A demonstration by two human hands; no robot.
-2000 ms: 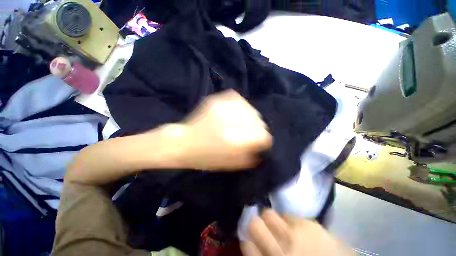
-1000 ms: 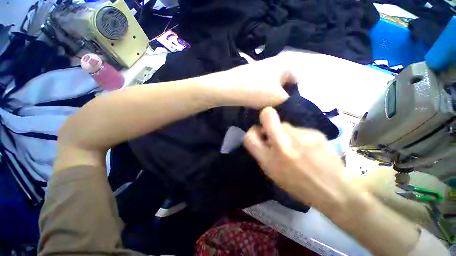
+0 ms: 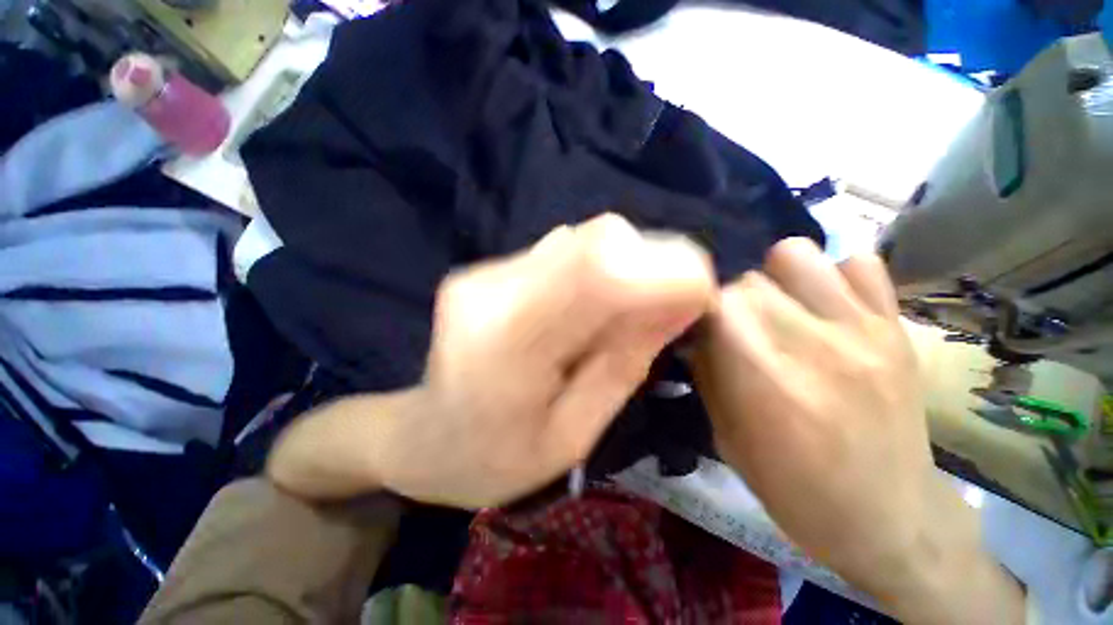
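A black garment piece [image 3: 549, 159] lies bunched on the white table and runs down under both hands. My left hand [image 3: 561, 354] is closed on its near part, fingers curled, a little blurred. My right hand [image 3: 812, 379] is closed on the cloth just to the right, and the two hands touch or nearly touch. The gripped cloth is mostly hidden by the fingers. A small white bit shows below, between the hands.
The sewing machine head [image 3: 1013, 208] stands at right, with green thread snips [image 3: 1050, 416] on its bed. A pink thread cone [image 3: 183, 108] stands at upper left. Grey-white panels with black stripes [image 3: 116, 317] drape at left. Red patterned clothing [image 3: 586, 562] shows at the bottom.
My left hand has come down and nearer from over the cloth. My right hand has shifted right, beside the left, with its knuckles up. The view has also shifted.
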